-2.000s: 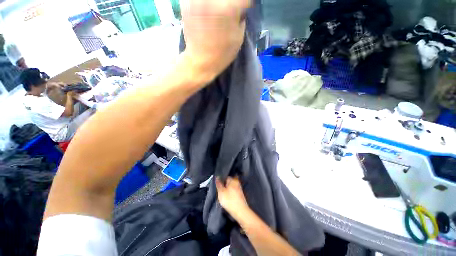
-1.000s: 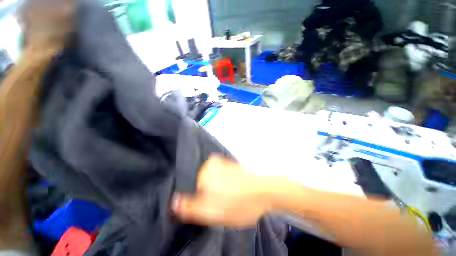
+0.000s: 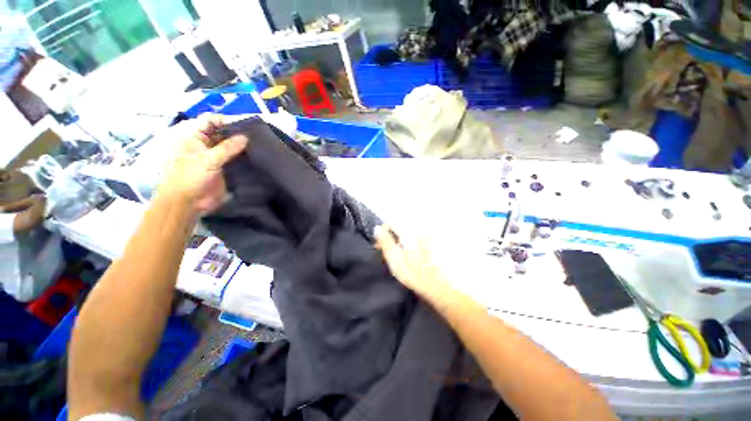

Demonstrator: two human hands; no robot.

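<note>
A dark grey garment (image 3: 309,279) is held up in front of me and hangs down toward my lap, with a darker pile below it. My left hand (image 3: 202,164) is closed on its upper left end, thumb on top. My right hand (image 3: 403,259) holds its right edge, where a speckled, lighter inner side shows. The white sewing machine (image 3: 609,234) with a blue stripe stands at the right; its needle area (image 3: 515,247) has no cloth under it that I can see.
A black phone (image 3: 594,282) and scissors (image 3: 677,349) with green and yellow handles lie at the right. A beige cloth bundle (image 3: 440,123), blue crates (image 3: 399,82) and a red stool (image 3: 313,91) are behind the table. A person's arm (image 3: 29,215) shows at the far left.
The garment has come down from the raised left hand and lies more across the middle. My right hand has moved to its right edge. The view has turned.
</note>
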